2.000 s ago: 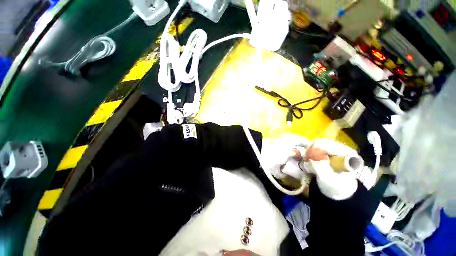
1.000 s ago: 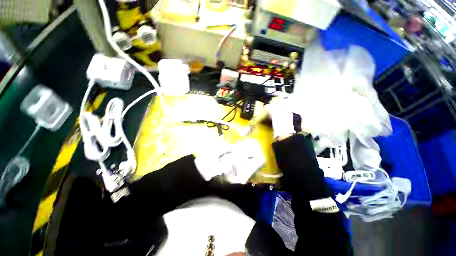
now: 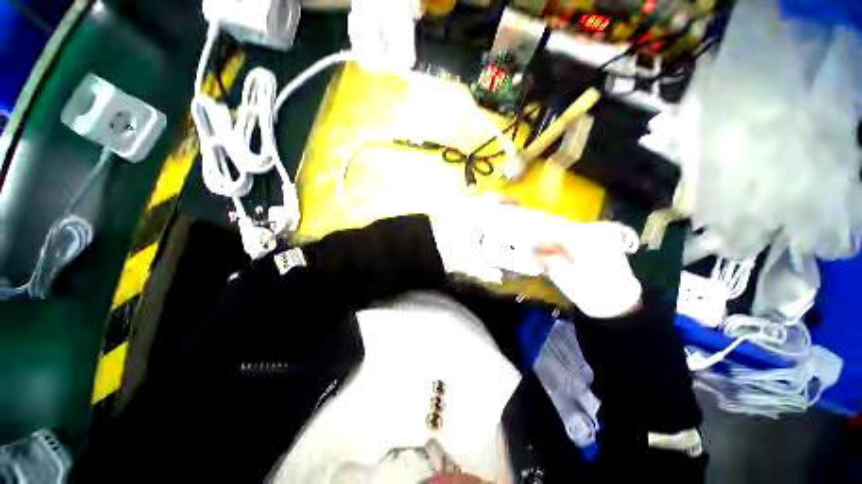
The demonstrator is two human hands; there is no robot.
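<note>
My left hand (image 3: 460,234), in a white glove, holds a white socket block (image 3: 508,248) low over the yellow mat (image 3: 326,194). Glove and block blend in the glare, so the finger outlines are hard to tell. My right hand (image 3: 597,276), also in a white glove with some bare fingertips, grips the block's right side. A tan wooden-handled stick (image 3: 560,130) lies slanted at the mat's upper right, clear of my right hand. A black lead tied in a loop (image 3: 456,154) lies on the mat above the block.
A white fixed socket (image 3: 382,36) and looped white cord (image 3: 255,128) are at upper left. Another socket block (image 3: 113,118) lies on the green belt (image 3: 52,345). A green board (image 3: 498,77) stands behind the mat. Milky bags (image 3: 780,142) and bundled cords (image 3: 766,364) are right.
My right hand has come back from the mat's upper right to the block. The stick now shows lying there. The camera view has tilted down and shifted since one second ago.
</note>
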